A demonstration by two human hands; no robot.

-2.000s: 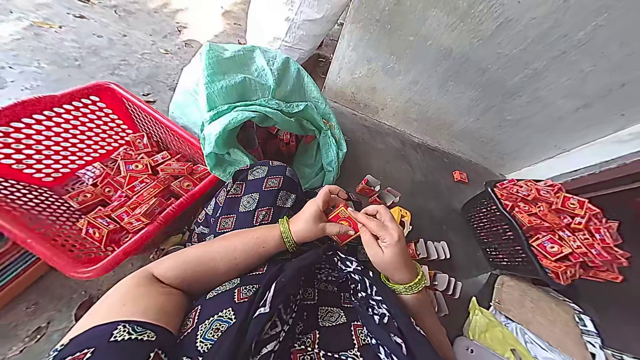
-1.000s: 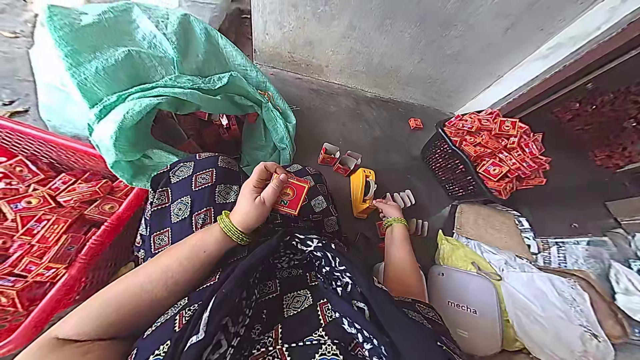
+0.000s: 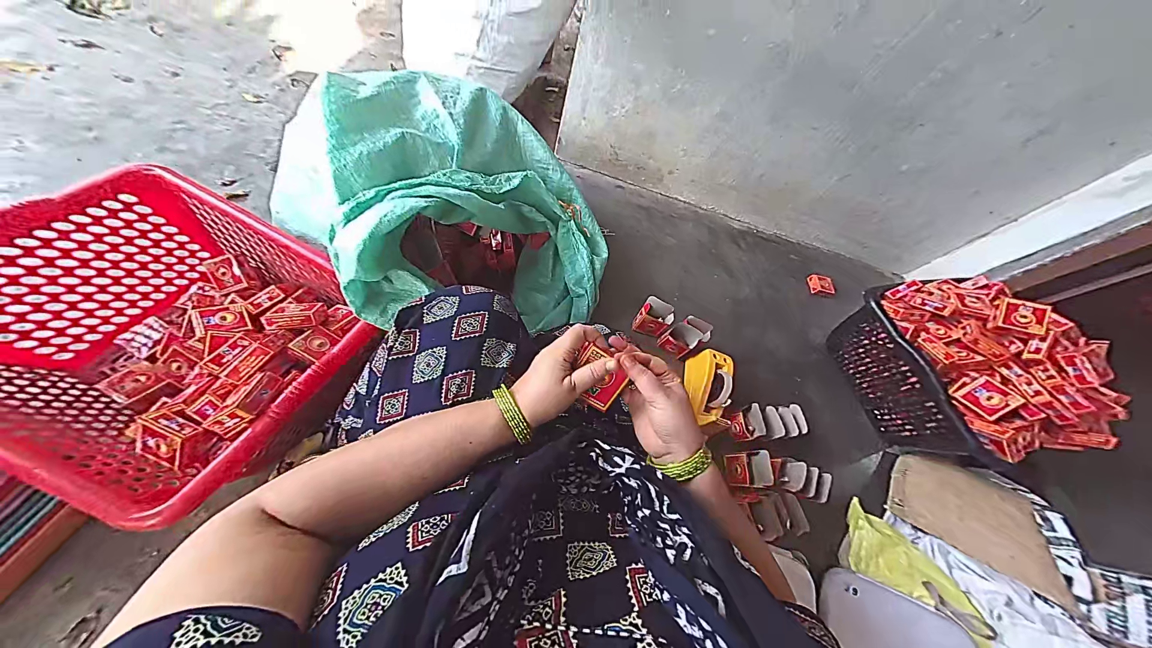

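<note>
Over my lap, my left hand (image 3: 569, 373) grips a small red cardboard box (image 3: 601, 378) by its left side. The fingers of my right hand (image 3: 655, 396) pinch at its upper right edge; whether they hold anything besides the box is hidden. Just right of my right hand stands a yellow tape dispenser (image 3: 705, 385). Two open-ended red boxes (image 3: 684, 336) lie beyond it on the floor. Several box pieces with pale flaps (image 3: 778, 421) are lined up in rows beside my right wrist.
A red plastic basket (image 3: 346, 360) of small red boxes is at the left. A green woven sack (image 3: 432, 126) with red boxes inside stands ahead. At the right are a heaped black basket (image 3: 886, 387), a single red box (image 3: 820, 284), cardboard (image 3: 972, 513) and a grey wall (image 3: 810, 117).
My right hand has come back from the yellow dispenser to the red box in my left hand. The view has swung left.
</note>
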